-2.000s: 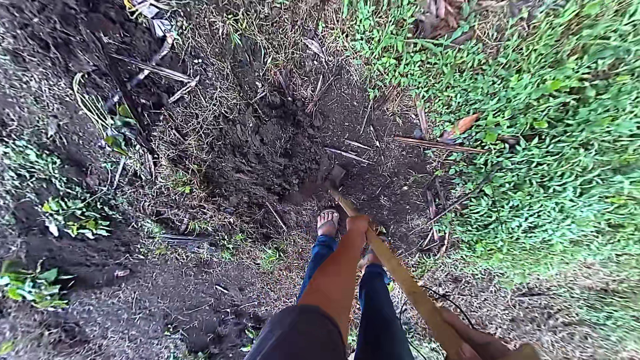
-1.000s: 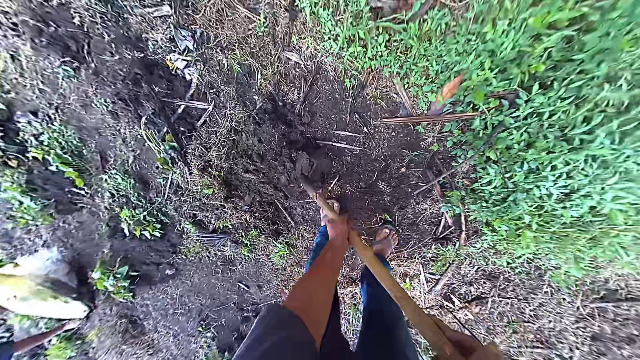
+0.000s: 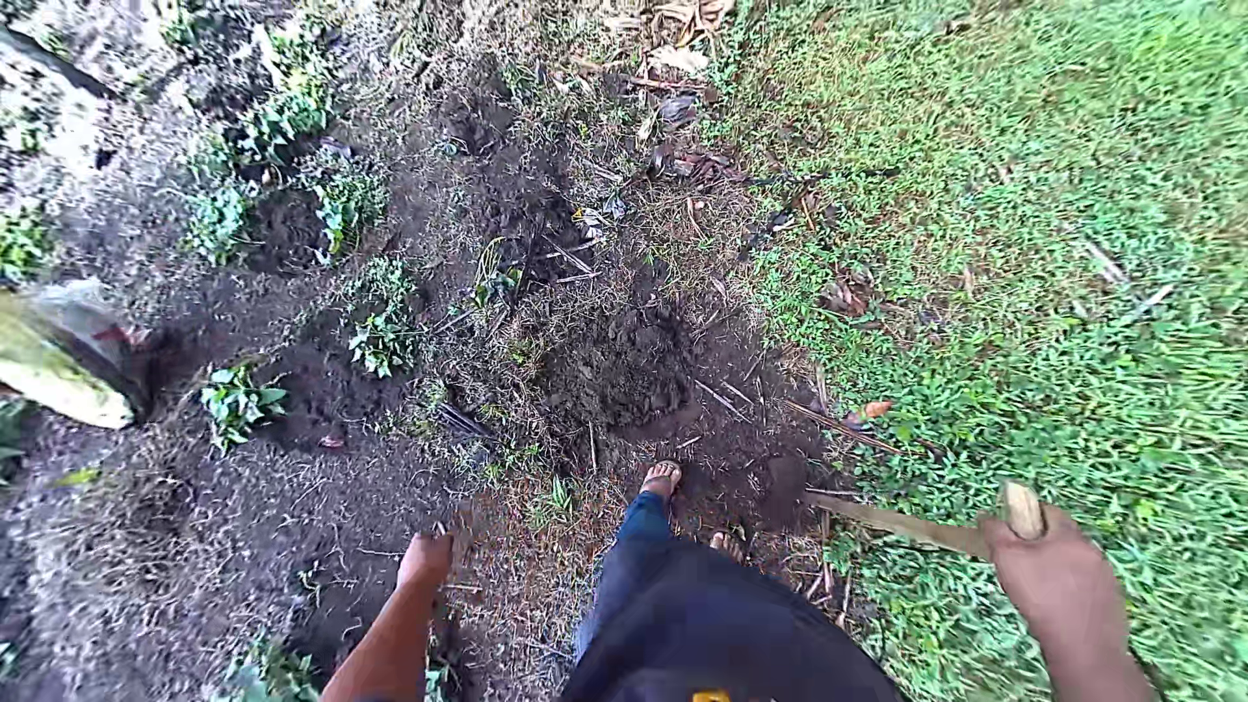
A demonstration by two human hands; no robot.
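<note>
My right hand [image 3: 1058, 575] grips a wooden tool handle [image 3: 907, 525] near its rounded end, at the lower right. The handle reaches left toward my feet; at its far end a dark shape blends with the soil, too unclear to name. Away from the handle, at lower left, my left hand [image 3: 426, 561] is held low above the ground with curled fingers. A small pale bit shows at its fingertips, but whether it is held cannot be told. Loose, dug-up dark soil [image 3: 629, 366] lies just ahead of my feet [image 3: 661, 480].
Green grass [image 3: 1102, 292] covers the right side. Leafy plants [image 3: 242, 402] grow in dark soil on the left, near a pale yellowish sack-like object [image 3: 63, 366]. Dry sticks [image 3: 721, 400] and an orange-brown leaf [image 3: 870, 411] lie beside the loose soil.
Both hands were on the handle before; my left hand has let go and moved left. My right hand has carried the tool right, away from the loose soil. The view has shifted widely.
</note>
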